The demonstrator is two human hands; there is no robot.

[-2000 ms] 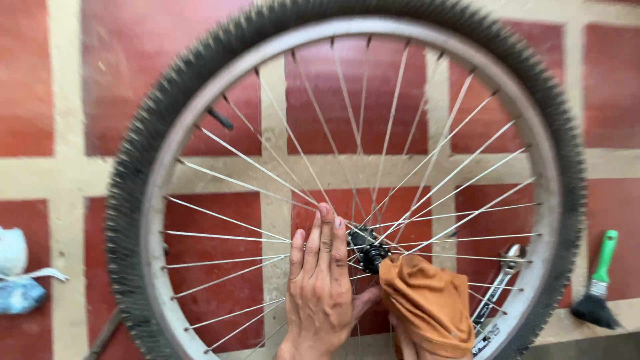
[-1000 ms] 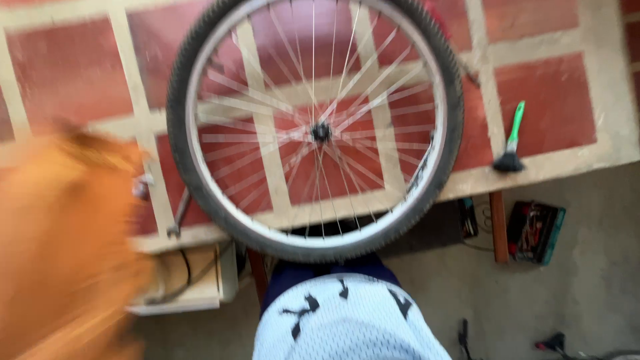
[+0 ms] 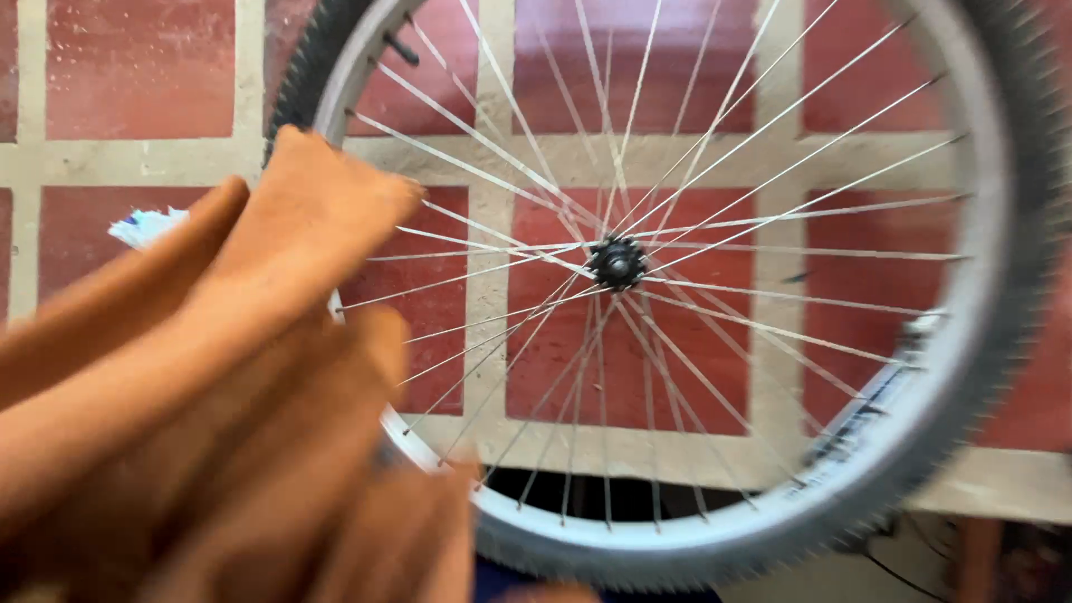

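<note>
A bicycle wheel (image 3: 1017, 276) with a knobby black tyre and silver rim lies flat on a red-tiled surface, its front edge overhanging. Its black hub (image 3: 618, 263) shows at the centre of the spokes. An orange cloth (image 3: 251, 335), blurred and close to the camera, fills the lower left and covers part of the tyre and rim. Neither of my hands can be made out; the cloth may hide them. Beneath the spokes at the lower right lies a metal wrench (image 3: 871, 398), partly hidden by the rim.
Some white and blue material (image 3: 146, 226) lies left of the wheel, partly behind the cloth. The tiled surface's pale front edge (image 3: 997, 481) runs below the wheel. Under it at the lower right are a wooden leg (image 3: 988, 557) and a dark cable (image 3: 900, 574).
Two seconds ago one hand lay by the hub and the other was at the orange cloth beside it. The cloth is now away from the hub, at the left. The view has shifted strongly.
</note>
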